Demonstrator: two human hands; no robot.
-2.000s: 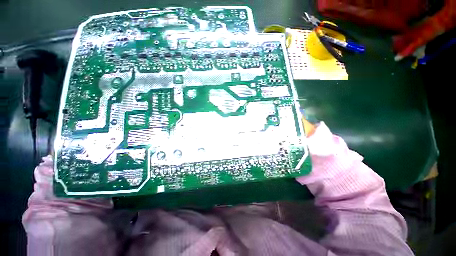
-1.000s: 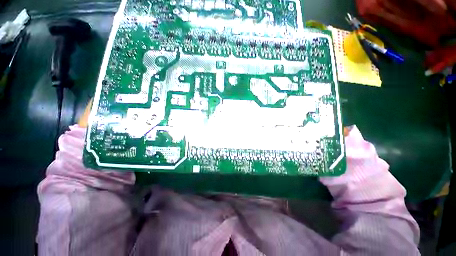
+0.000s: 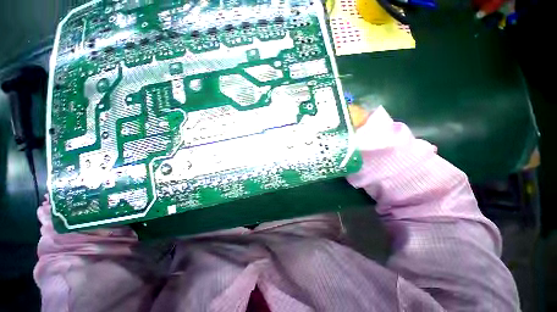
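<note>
A large green circuit board (image 3: 207, 91) is held up in front of me, solder side toward me, with shiny silver areas and a white border. It is tilted, its right end higher than its left, and its top edge is cut off by the picture. My right hand (image 3: 359, 114) is at the board's right edge; only a small part shows past the pink sleeve, the fingers hidden behind the board. My left hand is hidden behind the board's lower left; only the pink sleeve shows there.
A black handheld scanner (image 3: 23, 106) with a cable lies on the green bench mat (image 3: 446, 116) at the left. A dotted label sheet (image 3: 382, 38) lies at the top right under a yellow round item (image 3: 371, 11). Blurred red and blue items are at the upper right edge.
Over the last second the board has shifted left in the picture and turned, its right side rising. The label sheet and scanner also sit further left in the view.
</note>
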